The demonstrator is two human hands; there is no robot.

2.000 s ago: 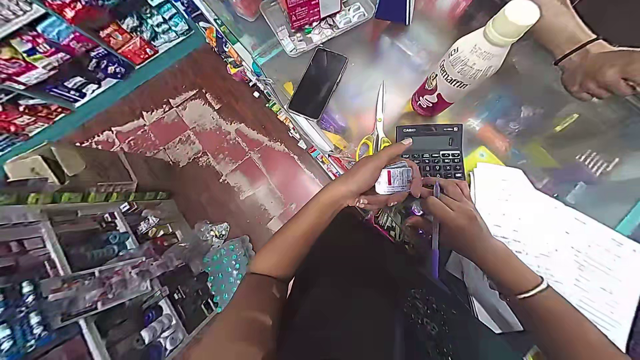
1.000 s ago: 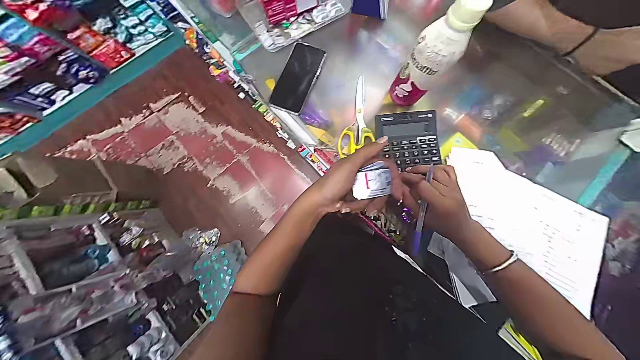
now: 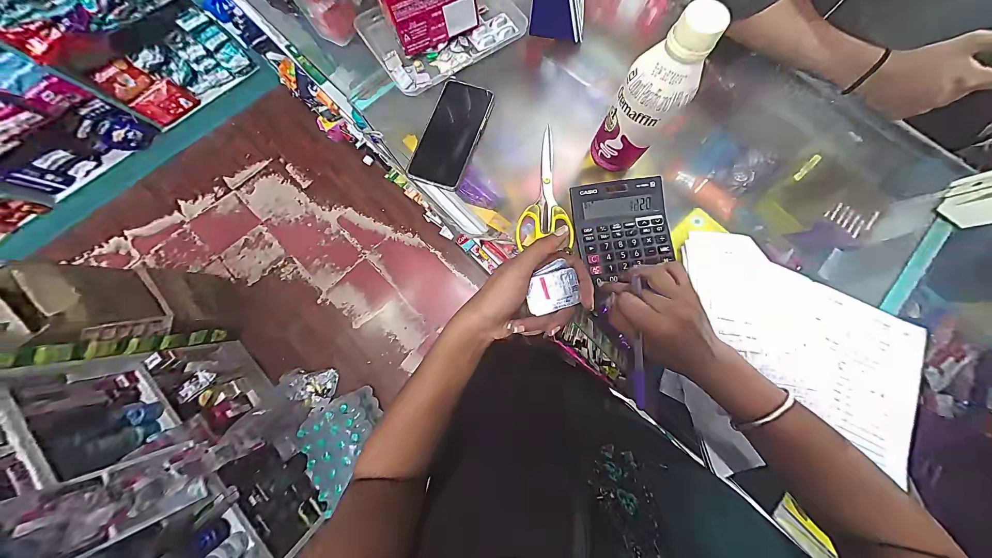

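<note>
My left hand [image 3: 535,291] holds a small white labelled container [image 3: 553,287], its label facing up, just below yellow-handled scissors [image 3: 546,209]. A purple pen [image 3: 638,349] is gripped in my right hand [image 3: 659,314], whose fingers are at the lower keys of a black Casio calculator [image 3: 620,221]. Digits show on the calculator's display. To the right, a stack of written papers [image 3: 806,341] lies partly under my right forearm. A white and maroon bottle [image 3: 659,85] stands behind the calculator, and a black smartphone [image 3: 451,134] rests left of the scissors.
A clear plastic tray [image 3: 411,81] holds blister packs and a maroon box at the back of the glass counter [image 3: 744,170]. Another person's hand [image 3: 922,77] is at the upper right. Shelves of packets [image 3: 116,85] and an open-fronted rack [image 3: 147,457] flank the tiled floor.
My right hand has moved onto the calculator's lower keys. The display showed a single digit earlier and shows several now. My left hand keeps hold of the container.
</note>
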